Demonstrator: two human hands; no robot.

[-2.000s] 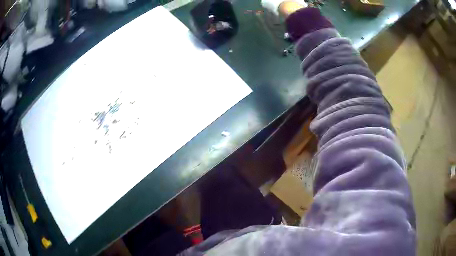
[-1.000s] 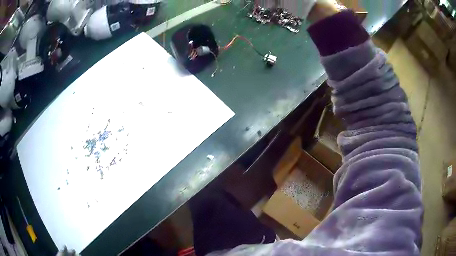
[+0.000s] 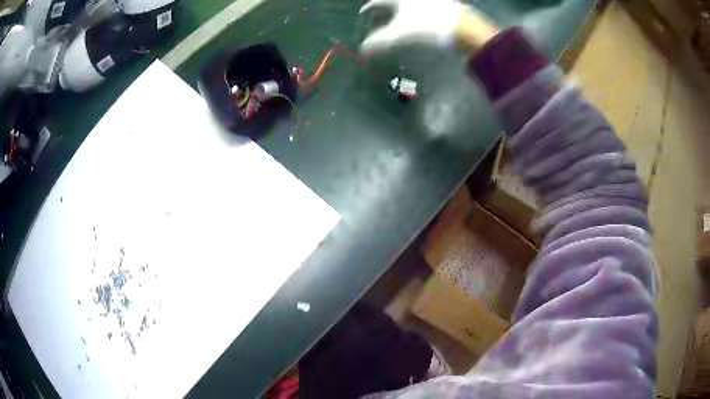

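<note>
My right hand (image 3: 412, 25), in a white glove and blurred, is over the green mat at the top, by a red wire (image 3: 327, 62). I cannot tell whether its fingers hold the wire. The wire runs from a black camera shell (image 3: 218, 97) that lies with its opening up and coloured wires inside. A small white connector (image 3: 405, 86) lies on the mat just below my hand. A white sheet (image 3: 195, 234) with small dark screws (image 3: 117, 292) scattered on it lies at the left. My left hand is not in view.
White-and-black cameras (image 3: 93, 58) are piled at the upper left. The green bench mat (image 3: 350, 167) ends at a diagonal front edge. An open carton (image 3: 475, 273) stands below the bench. A small white piece (image 3: 303, 307) lies near the bench edge.
The view has shifted. My right hand has come back from the top edge to beside the red wire. The left glove's fingertips, at the bottom edge a second ago, are gone.
</note>
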